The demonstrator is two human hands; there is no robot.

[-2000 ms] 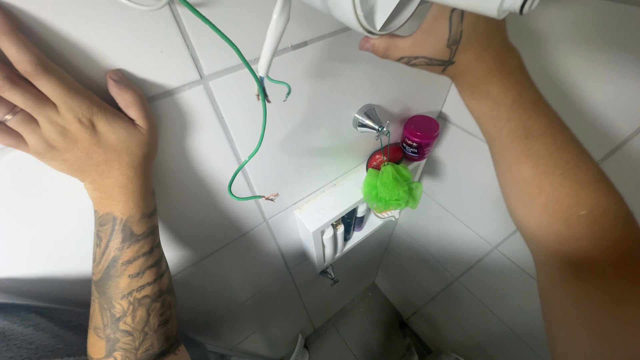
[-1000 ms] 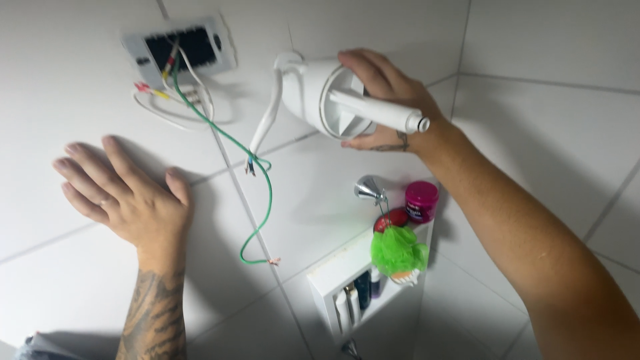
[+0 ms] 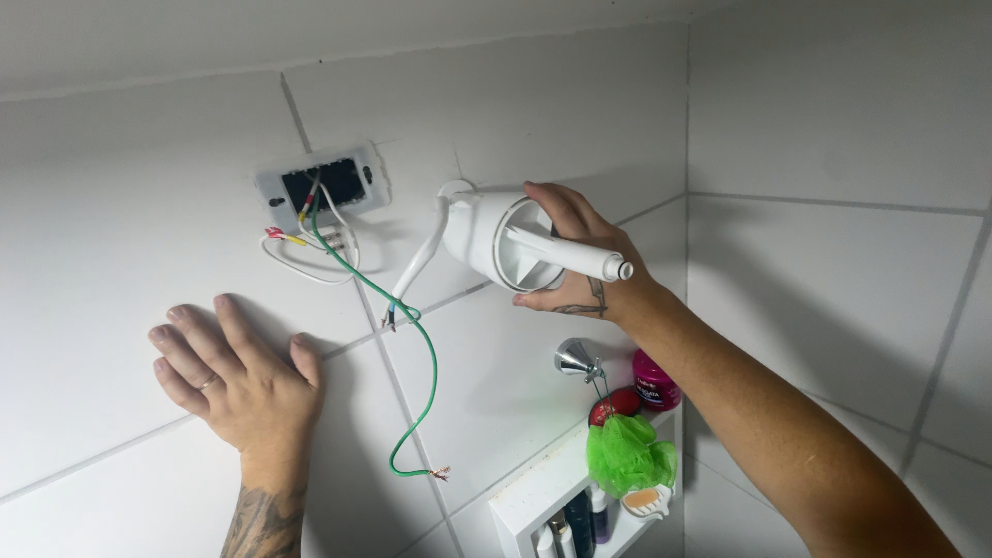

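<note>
My left hand (image 3: 260, 387) lies flat against the white wall tiles with its fingers spread, holding nothing. My right hand (image 3: 593, 256) grips the side of a white plastic electric shower head body (image 3: 484, 236), whose back meets a round flange on the wall. A white tube with a black ring (image 3: 577, 256) juts out of its open front. From its rear hangs a white cable (image 3: 421, 260) with bare strand ends. Left of it, an open electrical box (image 3: 324, 188) holds white wires and a connector block (image 3: 332, 239). A long green wire (image 3: 434, 372) dangles from the box, its copper end frayed.
Below my right forearm are a chrome valve handle (image 3: 575, 356), a green mesh sponge (image 3: 629, 457) hanging from it, a red object (image 3: 614, 407) and a magenta jar (image 3: 656, 384). A white shelf (image 3: 542, 480) holds several bottles. The wall corner runs down at right, and the ceiling edge crosses above.
The view has shifted upward, bringing the electrical box into sight. My right hand remains on the white shower body. My left hand still rests open on the tiles.
</note>
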